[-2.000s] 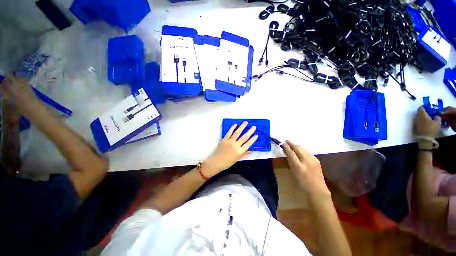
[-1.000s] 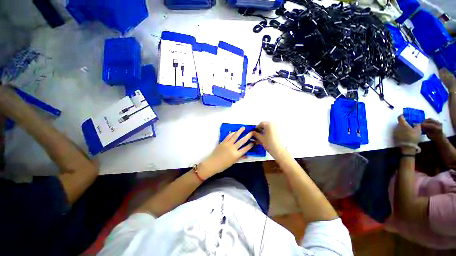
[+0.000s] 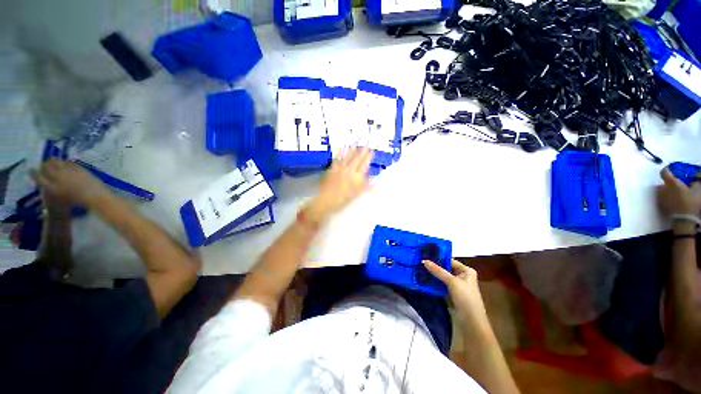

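Observation:
My right hand (image 3: 459, 284) holds a blue insert tray (image 3: 405, 259) by its right end at the table's front edge, thumb on top. A black charging cable (image 3: 432, 254) lies in the tray, its two plugs side by side toward the left end. My left hand (image 3: 343, 181) is slightly blurred, fingers spread, its fingertips over the lower part of the white-and-blue sleeves (image 3: 377, 117) at the centre. I cannot tell whether it touches or grips one.
A black cable pile (image 3: 553, 69) lies at upper right. Blue trays with a cable (image 3: 584, 188) stand at right. White-and-blue pieces (image 3: 230, 202) lie at left, below nested blue trays (image 3: 230, 121). People's arms (image 3: 123, 219) reach in from both sides.
My left hand has left the tray and moved up to the sleeves. The tray has come toward me, tilted, in my right hand, and the cable now lies in it.

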